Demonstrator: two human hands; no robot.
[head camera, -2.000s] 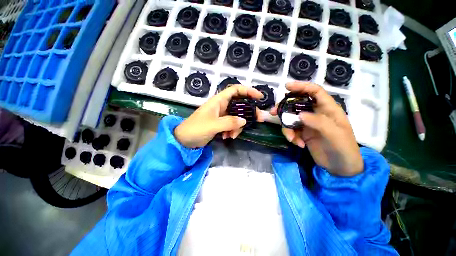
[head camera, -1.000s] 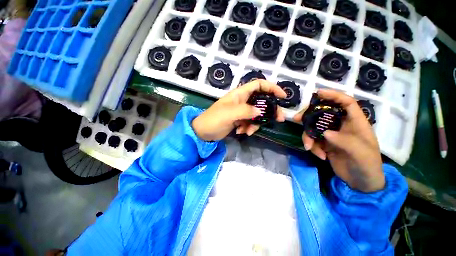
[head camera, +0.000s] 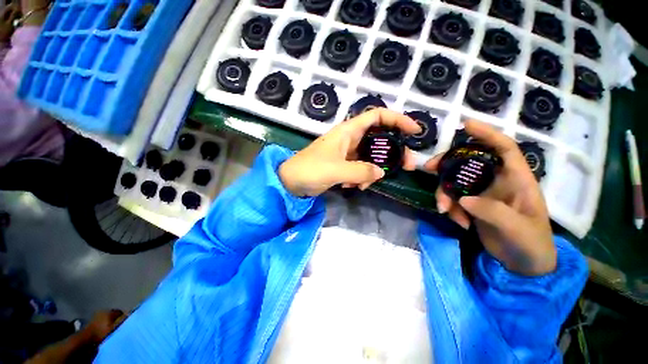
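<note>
My left hand (head camera: 332, 158) holds a black disc-shaped unit (head camera: 381, 152) by its rim, its glossy face towards me with pinkish striped reflections. My right hand (head camera: 513, 202) holds a second black unit (head camera: 469, 170), also face up, with similar reflections and a yellowish glint at its upper rim. The two units are apart, over the front edge of the white parts tray (head camera: 573, 190). The tray's square pockets hold many black units with concentric rings. Pockets at its right front corner show no unit.
A blue tray (head camera: 126, 92) stands at the left on stacked white trays (head camera: 165, 79). A lower tray of black units (head camera: 160, 206) and a wheel are below left. A pen (head camera: 634, 178) and white tissue (head camera: 621, 53) lie right. Another person's pink sleeve is far left, a hand lower left.
The view has shifted, so the trays appear further right than at first. Both units are still held; the white reflection on the right one has given way to pinkish stripes. A hand has appeared lower left.
</note>
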